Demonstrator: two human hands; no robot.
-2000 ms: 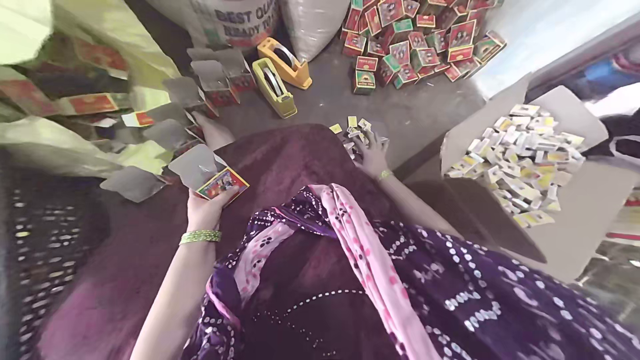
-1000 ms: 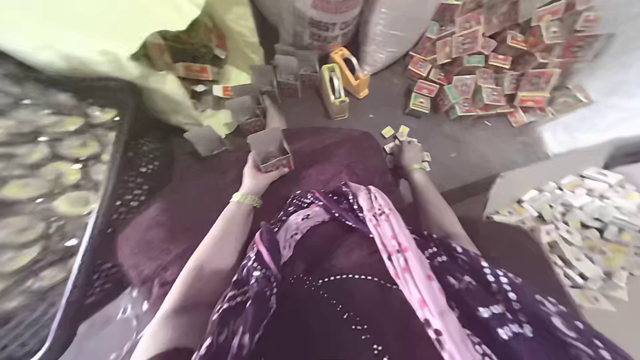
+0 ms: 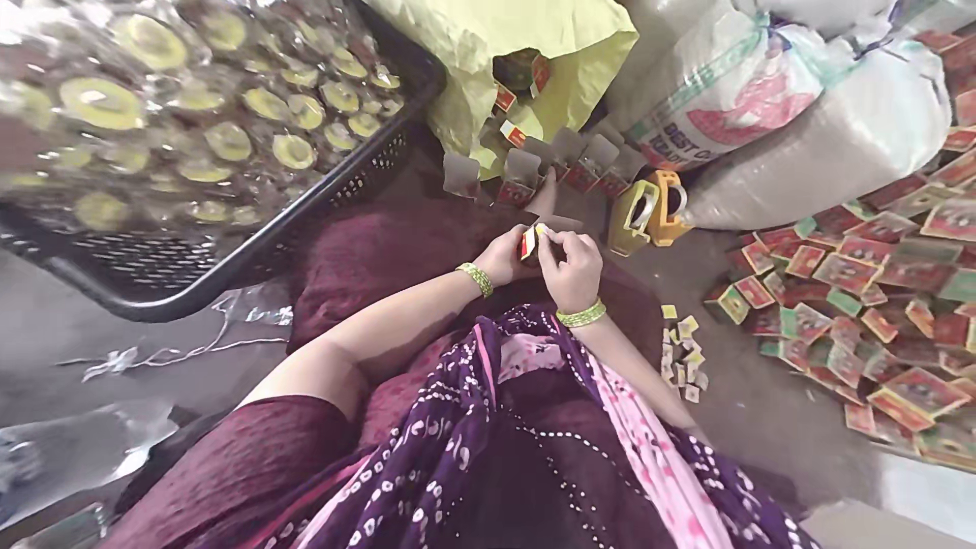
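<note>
My left hand (image 3: 505, 258) holds a small printed cardboard box (image 3: 529, 242) with a raised grey flap, above my lap. My right hand (image 3: 570, 267) meets it from the right, its thumb and fingertips pinched on a small yellow-and-white piece (image 3: 541, 229) at the box's top. Several open boxes with grey flaps (image 3: 520, 179) stand on the floor beyond my hands, near my foot. Small yellow-and-white pieces (image 3: 684, 352) lie on the floor right of my lap. Part of the held box is hidden by my fingers.
A black plastic basket (image 3: 252, 267) of clear-wrapped yellow items is at the left. Yellow and orange tape dispensers (image 3: 648, 210) stand ahead, before filled white sacks (image 3: 732, 114). A yellow bag (image 3: 473, 69) holds printed boxes. Many small red-and-green boxes (image 3: 862, 282) are heaped at the right.
My right hand has left the small pieces on the floor and come over to the box in my left hand. The view has swung left, showing more of the basket.
</note>
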